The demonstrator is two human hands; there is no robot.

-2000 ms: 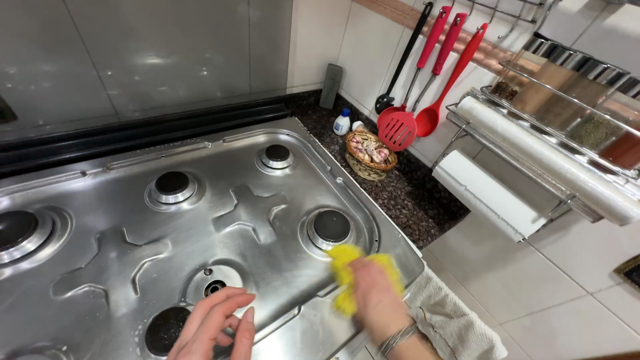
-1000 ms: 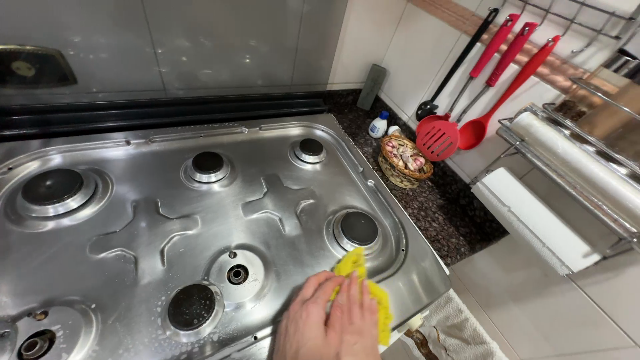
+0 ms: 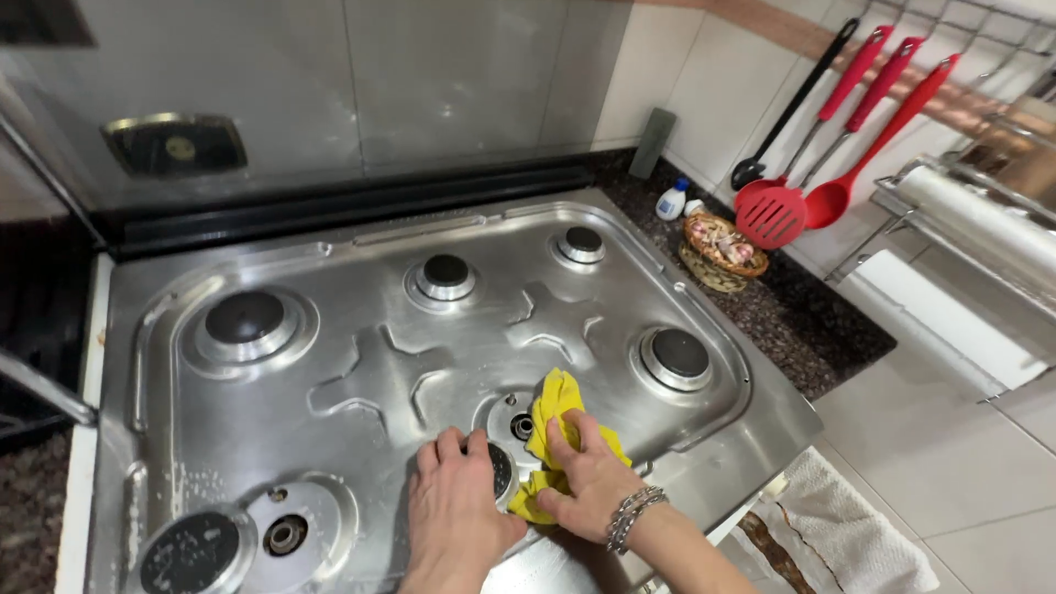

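My left hand [image 3: 462, 503] rests on a loose black burner cap [image 3: 502, 474] near the front edge of the stainless steel gas cooktop [image 3: 487, 346], and partly covers it. Just right of it, my right hand [image 3: 590, 478], with a chain bracelet at the wrist, holds a crumpled yellow cloth [image 3: 561, 400] against the steel. The cloth lies beside an uncovered burner base [image 3: 503, 412] and touches the cap's right side. At the front left, another burner cap [image 3: 194, 549] with whitish spots lies off its uncovered base [image 3: 309, 528].
Four capped burners, one the right burner [image 3: 678, 355], stand on the cooktop. On the granite counter [image 3: 775, 305] are a garlic basket [image 3: 726, 247] and a small white bottle [image 3: 671, 200]. Red utensils [image 3: 771, 216] hang beside a paper towel roll [image 3: 940, 318]. A white towel [image 3: 850, 520] hangs at the front right.
My right hand and the yellow cloth have moved left from beside the right burner to the front middle base. My left hand, not distinct one second ago, is on the loose cap.
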